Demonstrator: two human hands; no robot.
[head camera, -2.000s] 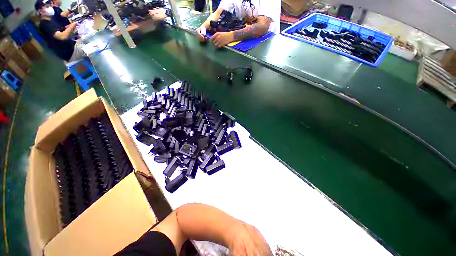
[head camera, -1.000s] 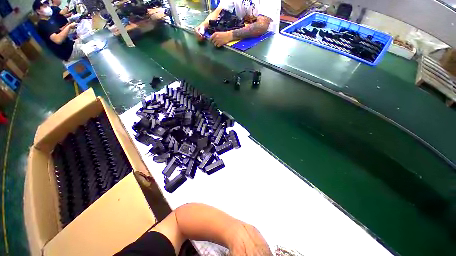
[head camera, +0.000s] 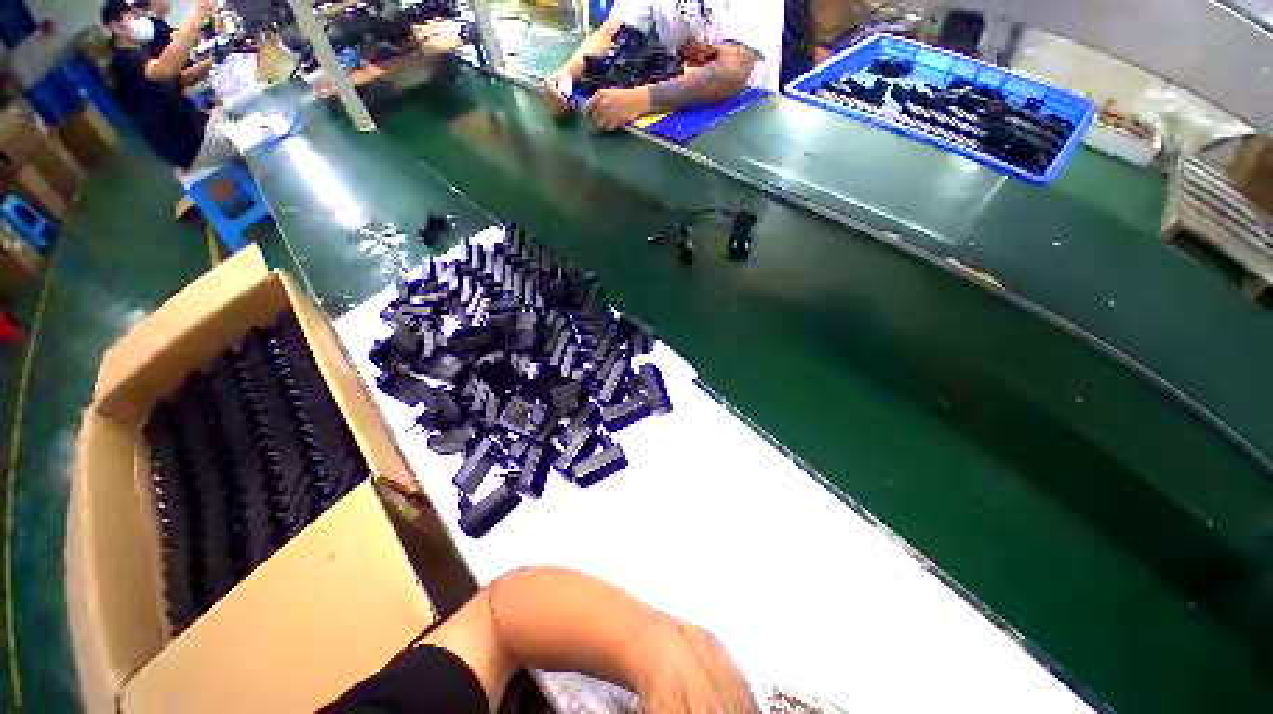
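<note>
Black plastic housings (head camera: 510, 363) lie heaped loose on the white bench strip (head camera: 782, 558). More black parts stand in rows inside the open cardboard carton (head camera: 265, 558) at the left. My left forearm comes in from the bottom edge below the heap, and my left hand (head camera: 698, 679) is cut off by that edge. Its fingers are hidden, so I cannot tell what it holds. My right hand is out of the picture.
A black cabled assembly (head camera: 740, 234) lies on the green belt (head camera: 838, 335). A small black piece (head camera: 436, 226) lies beyond the heap. A blue tray (head camera: 914, 123) of black parts stands across the belt. A person's arms (head camera: 670, 92) hold dark parts there. Another person and a blue stool (head camera: 231, 207) are far left.
The cabled assembly has moved right along the belt. The far-left person has raised an arm. My left arm and the heap have hardly moved.
</note>
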